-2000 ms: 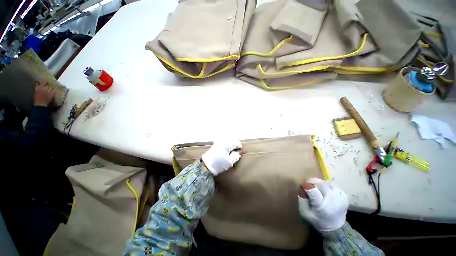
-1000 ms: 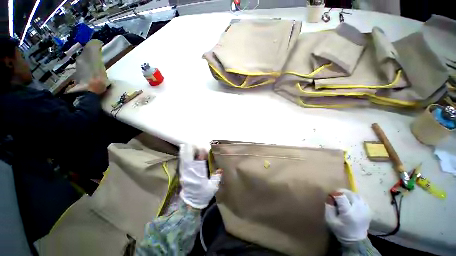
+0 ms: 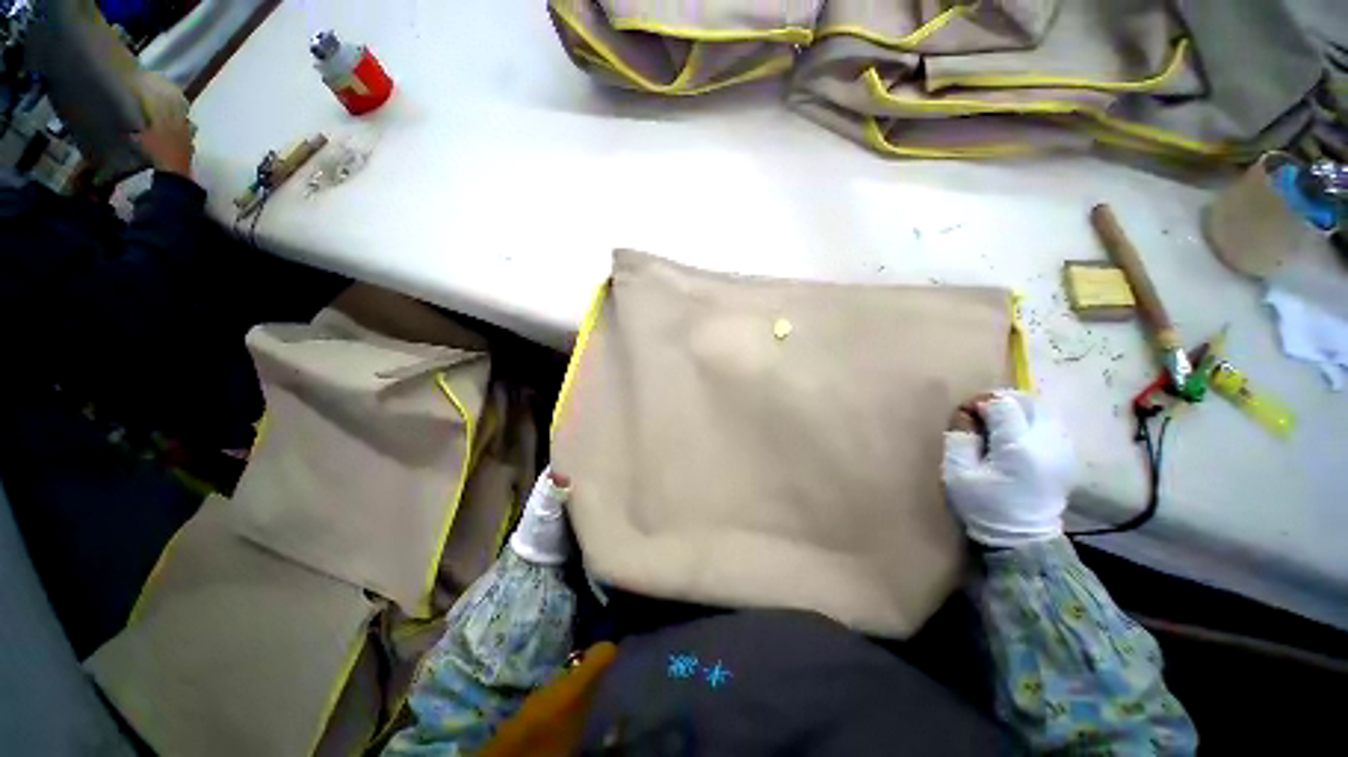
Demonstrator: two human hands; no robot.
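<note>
A taupe bag body (image 3: 769,429) with yellow edging lies with its upper part on the table edge and its lower part over my lap. A small yellow spot shows near its top. My left hand (image 3: 544,521), in a white glove, is at the bag's lower left edge, its fingers mostly hidden behind the bag. My right hand (image 3: 1011,467), in a white glove with bare fingertips, is closed on the bag's right edge.
More taupe bags (image 3: 1020,74) lie at the back and others (image 3: 355,473) at my left. On the right are a wooden-handled tool (image 3: 1135,281), yellow block (image 3: 1098,290), yellow tube (image 3: 1251,399), tan cup (image 3: 1254,222) and white cloth (image 3: 1310,328). A red-and-white bottle (image 3: 352,74) and another person's hand (image 3: 166,124) are left.
My left hand has moved from the bag's top to its lower left side. The bag's front shows without the top seam line seen before. The view has tilted down.
</note>
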